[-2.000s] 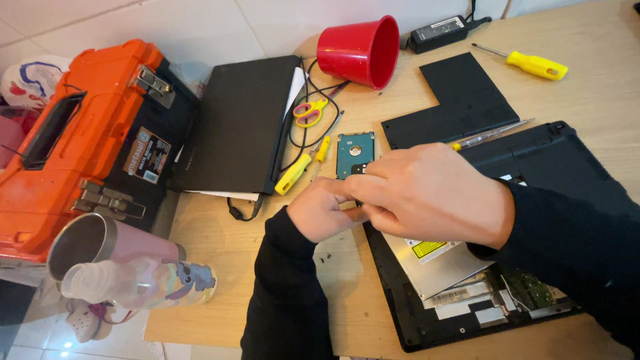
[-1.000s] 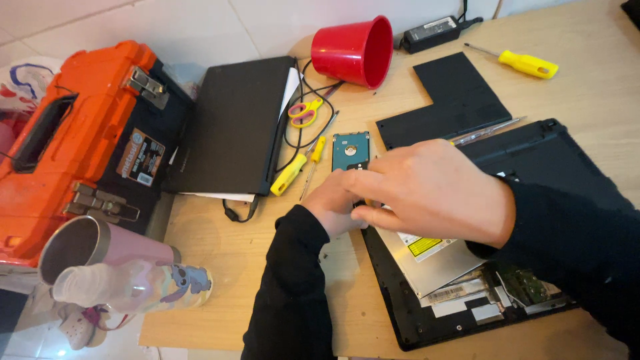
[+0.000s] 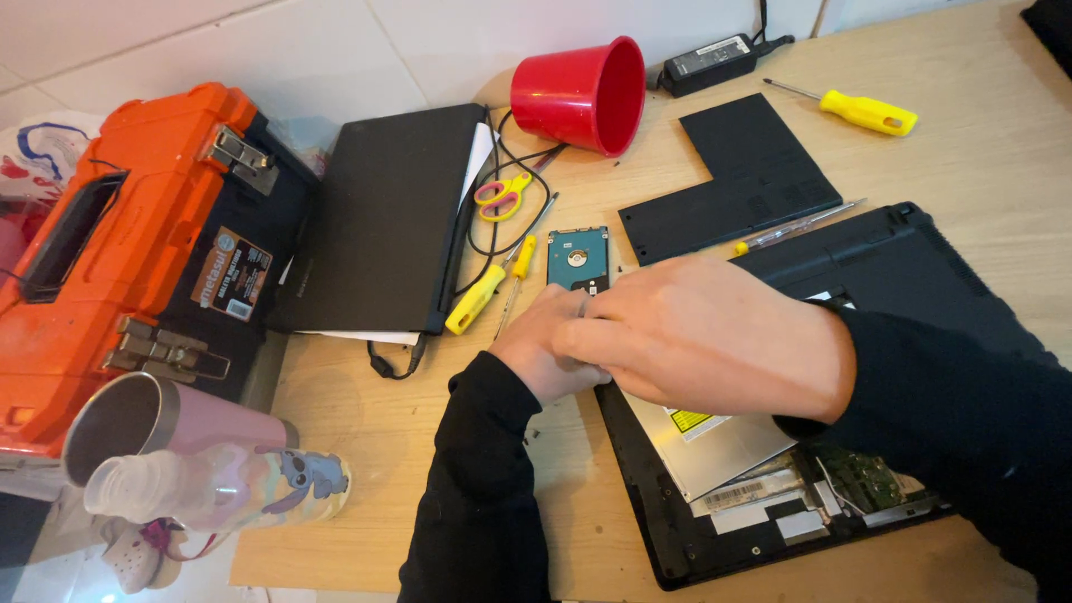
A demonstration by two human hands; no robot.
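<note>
My left hand and my right hand meet at the near end of a hard disk drive with a green circuit board. Their fingers overlap, and whatever lies between the fingertips is hidden. Beneath my right hand, a silver optical drive rests slantwise on an opened black laptop base, with a circuit board bared at its near side. Behind the laptop lies a black L-shaped cover panel. A transparent screwdriver with a yellow end lies between panel and laptop.
An orange toolbox, closed black laptop, pink tumbler and plastic bottle stand left. Yellow screwdrivers, scissors, red bucket and power adapter lie farther back. Small screws are beside my left wrist.
</note>
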